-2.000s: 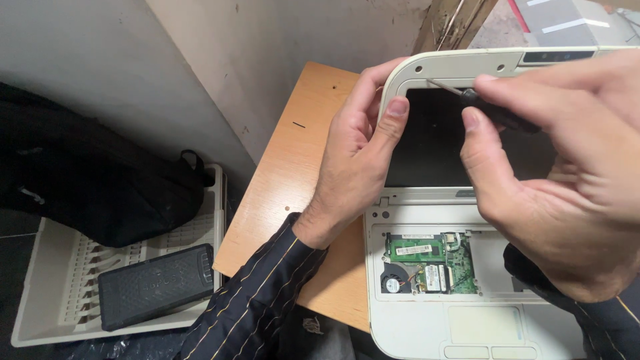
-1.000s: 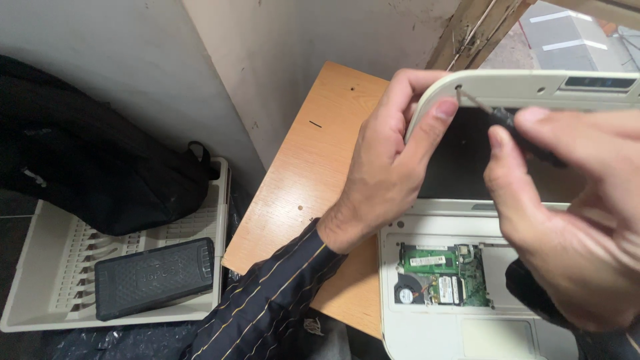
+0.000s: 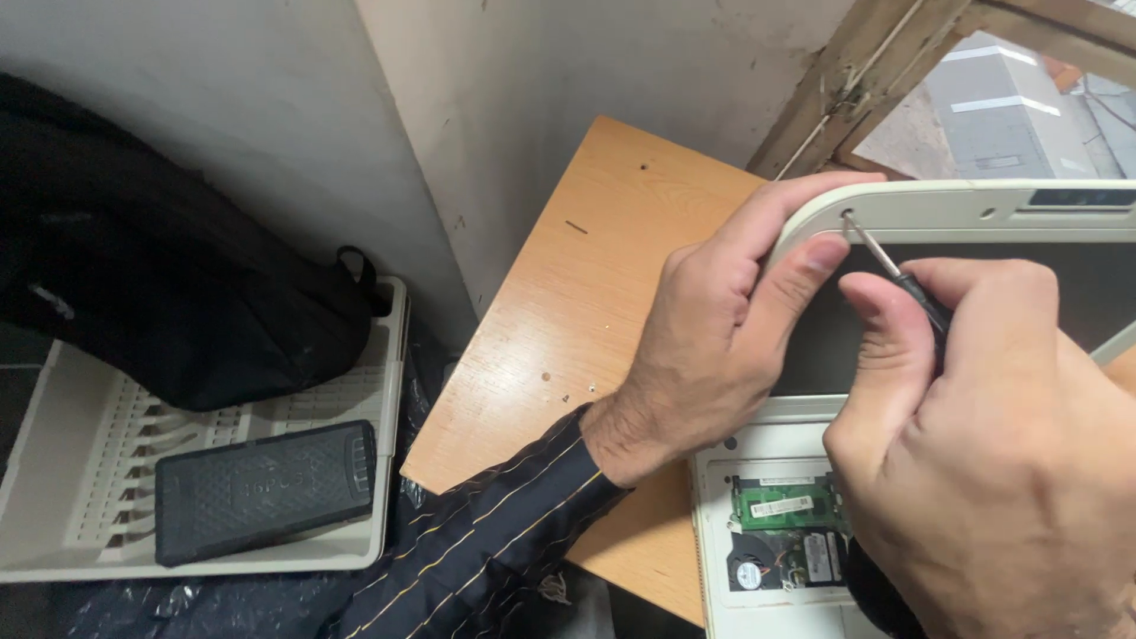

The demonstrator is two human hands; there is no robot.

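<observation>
My left hand (image 3: 728, 319) grips the upper left corner of a laptop's white screen bezel (image 3: 932, 206), thumb in front and fingers behind. My right hand (image 3: 985, 426) holds a thin precision screwdriver (image 3: 887, 264) with a dark handle; its tip is at the small screw hole in that corner. The dark screen panel (image 3: 1087, 293) lies behind my right hand. Below it, the white laptop base (image 3: 772, 612) shows an open bay with a green memory module (image 3: 785, 504) and a small cooling fan (image 3: 750, 564). My right hand hides part of the base.
The wooden table (image 3: 532, 328) runs under the laptop, with tiny bits on it. At left a cream plastic dish rack (image 3: 386, 426) holds a black tool case (image 3: 266, 488) and a black bag (image 3: 177, 248). A wall and a window frame (image 3: 861, 89) stand behind.
The raised screen, both hands and the screwdriver appear lower in the view, which has shifted. The screwdriver now points more steeply, its tip at the corner hole. The left hand still grips the corner.
</observation>
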